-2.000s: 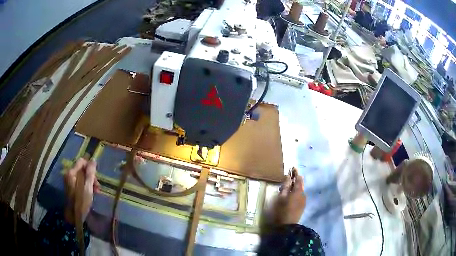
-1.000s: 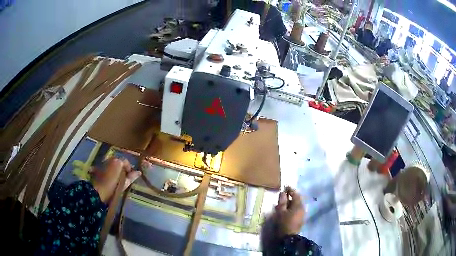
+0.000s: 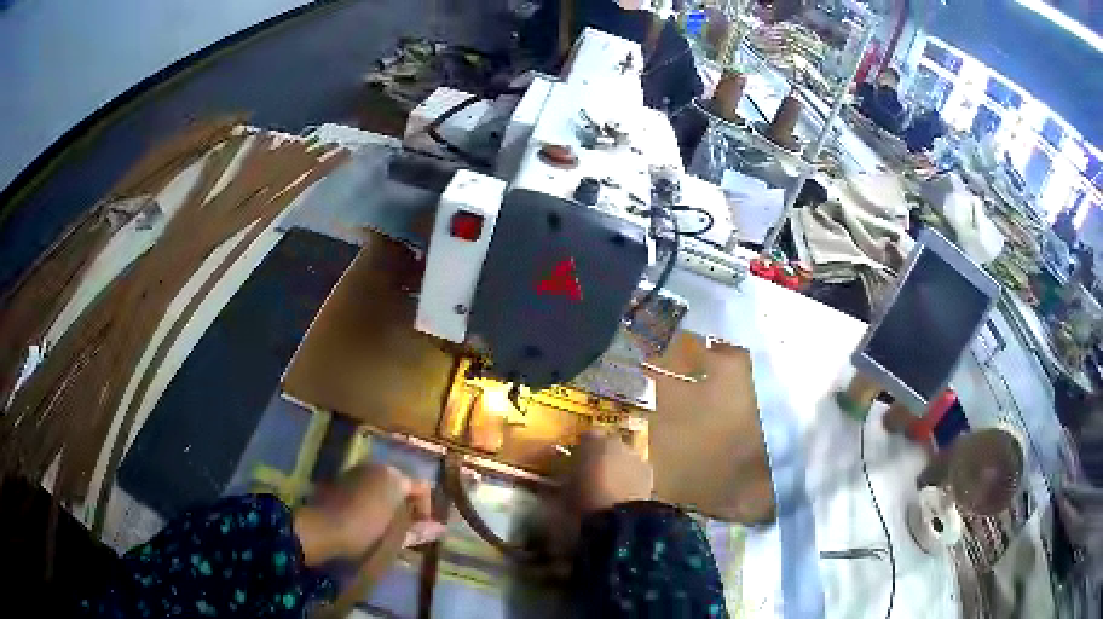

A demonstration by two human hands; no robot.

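Observation:
A flat brown bag panel (image 3: 714,423) lies under the machine head (image 3: 550,284) on a yellow-taped template (image 3: 309,453). The yellow clamp (image 3: 457,411) sits on the panel, lit by the lamp. My left hand (image 3: 363,514), blurred, is in front of the panel's left half, closed on a brown strap (image 3: 377,562) that hangs toward me. Another strap part (image 3: 466,498) curves from the clamp's left side toward my right hand. My right hand (image 3: 611,472), blurred, is at the clamp's front right edge; its fingertips and anything in them cannot be made out.
Many loose brown strips (image 3: 73,327) lie at left, beside a dark mat (image 3: 230,375). At right stand a control screen (image 3: 929,317), a round fan (image 3: 986,469) and a white roll (image 3: 935,518). Thin metal tweezers or an awl (image 3: 853,554) lie near a dark cable (image 3: 873,484).
The panel, template and clamp have shifted right, uncovering the dark mat. My right hand has moved left and inward to the clamp. My left hand has moved right, still with the strap.

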